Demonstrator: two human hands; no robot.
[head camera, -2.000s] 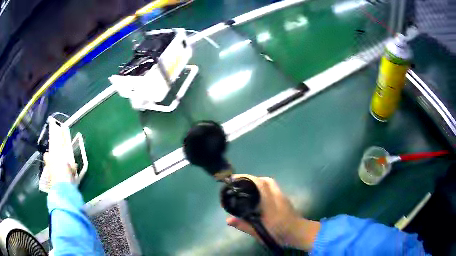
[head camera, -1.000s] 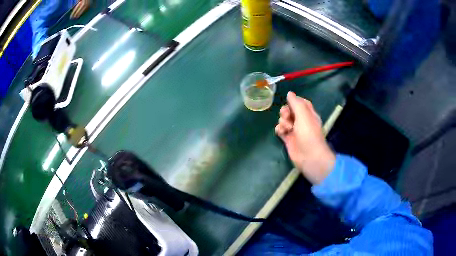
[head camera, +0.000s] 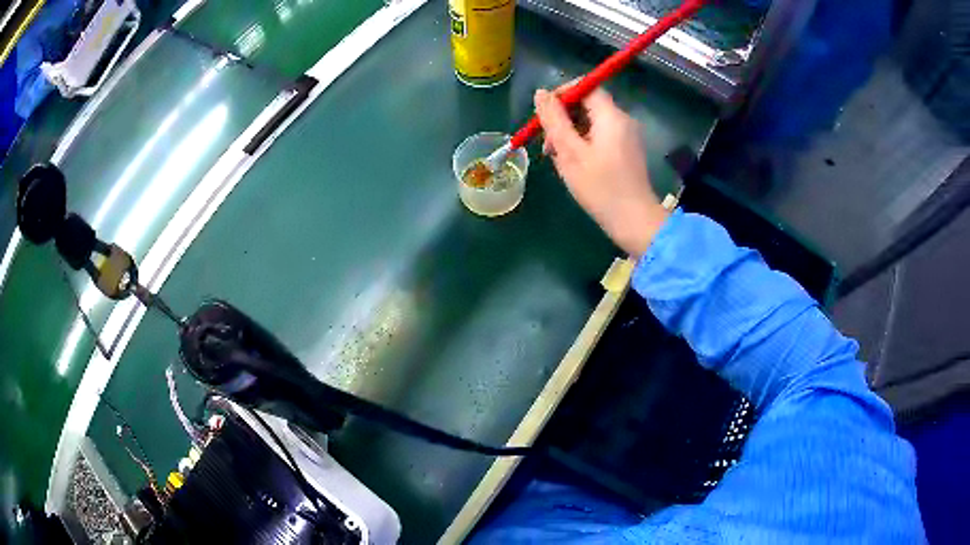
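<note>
My right hand (head camera: 596, 149) holds the red handle of a brush (head camera: 628, 53). The brush's orange-brown tip is inside a small clear cup (head camera: 491, 197) with pale liquid. The white housing (head camera: 346, 484) with a black module (head camera: 239, 484) in it lies at the lower left, cut off by the bottom edge. Thin coloured wires show at its upper left. The black electric screwdriver (head camera: 250, 357) hangs over it and hides part of it. My left hand is not in view.
A yellow spray can (head camera: 484, 43) stands beyond the cup. The grey screw bin (head camera: 94, 495) is at the lower left. Another white unit (head camera: 96, 48) is on the green line at the upper left. The bench's pale edging (head camera: 564, 389) runs below my right forearm.
My right hand was empty beside the cup and now grips the brush, whose handle is raised more steeply. The view has shifted, and the housing with its module has come into view since the oldest frame.
</note>
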